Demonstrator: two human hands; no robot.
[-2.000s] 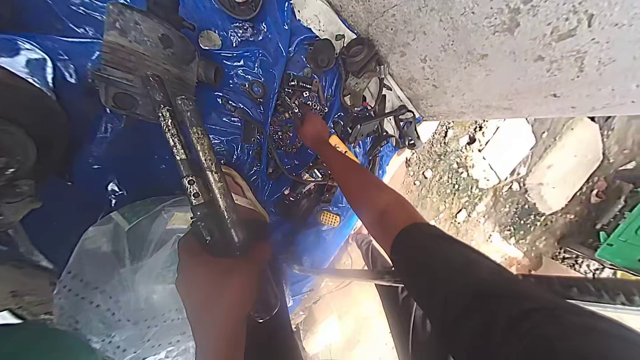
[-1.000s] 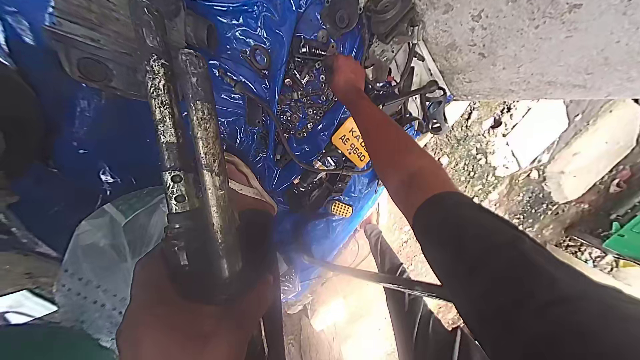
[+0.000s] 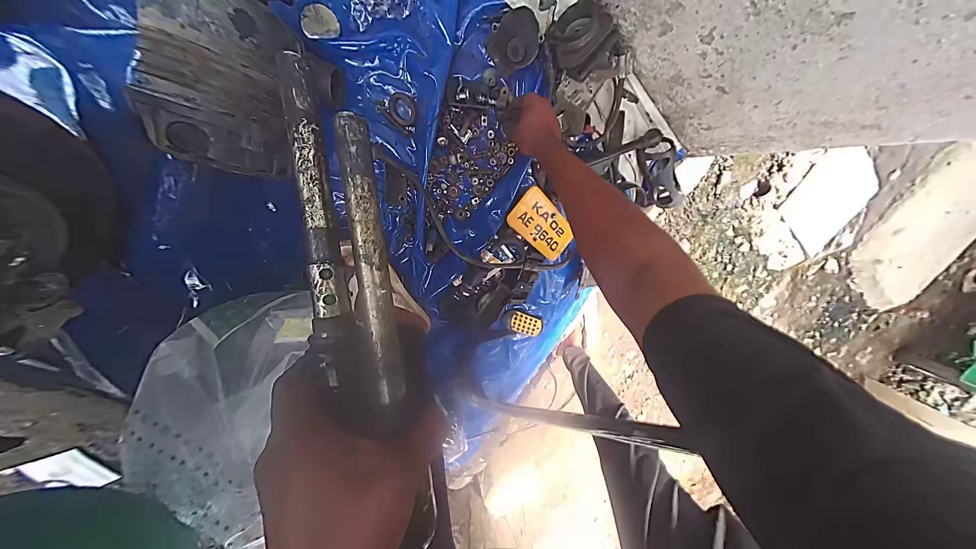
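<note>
My left hand (image 3: 351,457) is closed around two greasy metal tubes, the longer one (image 3: 309,168) with holes in its side and the shorter one (image 3: 366,229) beside it; both point away from me. My right hand (image 3: 534,126) reaches to the far side of a pile of loose nuts and bolts (image 3: 465,168) on a blue plastic sheet (image 3: 206,229). Its fingers are over small dark metal parts, and whether they grip one is not clear. A yellow number plate (image 3: 540,223) lies below my right forearm, near a black cable and a yellow perforated piece (image 3: 526,323).
A large finned metal engine part (image 3: 213,91) lies at the upper left, with a tyre (image 3: 53,183) at the left edge. A clear plastic bag (image 3: 213,412) is beside my left hand. A concrete slab (image 3: 793,69) borders the sheet at the upper right, with rubble below it.
Over the last two seconds my right hand stays at the far side of the small parts. My left hand keeps hold of the tubes, which have shifted slightly in view.
</note>
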